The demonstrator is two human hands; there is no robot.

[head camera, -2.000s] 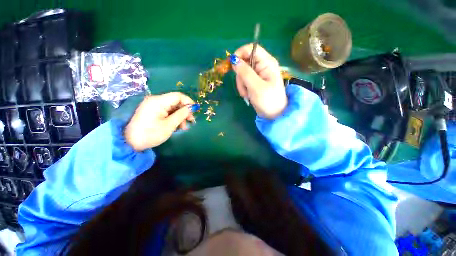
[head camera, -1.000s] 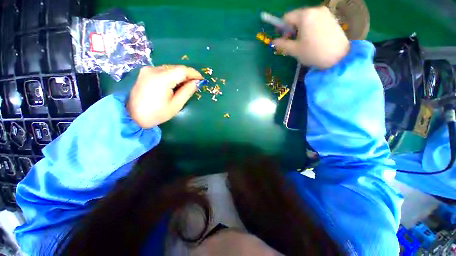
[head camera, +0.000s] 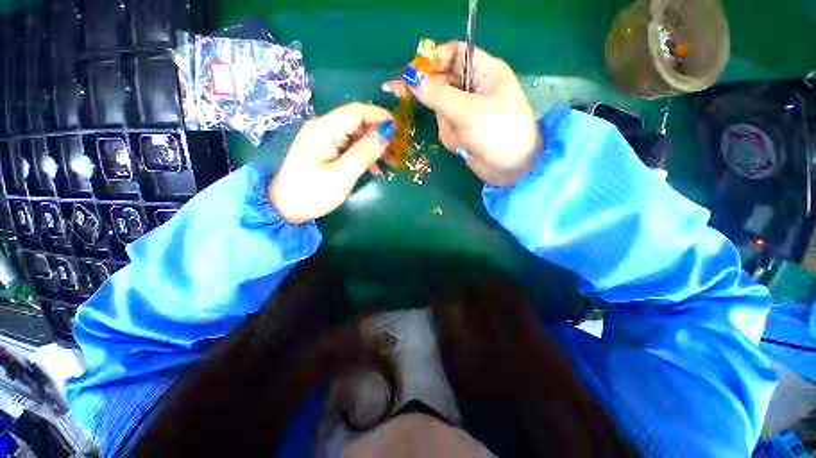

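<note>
An amber flexible circuit strip (head camera: 404, 125) runs between my two hands over the green mat. My left hand (head camera: 333, 163) pinches its lower end between thumb and finger. My right hand (head camera: 479, 112) pinches its upper end with thumb and finger. A slim silver-grey tool (head camera: 470, 40) also sits in my right hand, its shaft pointing up past the fingers; its lower part is hidden by the hand. Tiny gold circuit pieces (head camera: 418, 168) lie loose on the mat just below and right of the strip.
Black blister trays (head camera: 67, 112) with small modules stand at the left. A clear bag (head camera: 246, 87) with a red-and-white label lies beside them. A tan tub (head camera: 633, 54) with an orange bit inside is upper right. A black fan unit (head camera: 747, 150) and a dark flat object (head camera: 617, 116) are at the right.
My right hand has come back left from beside the tub, with the tool and strip. My left hand now holds the strip's lower end. The whole view has shifted, moving the trays and bag rightward.
</note>
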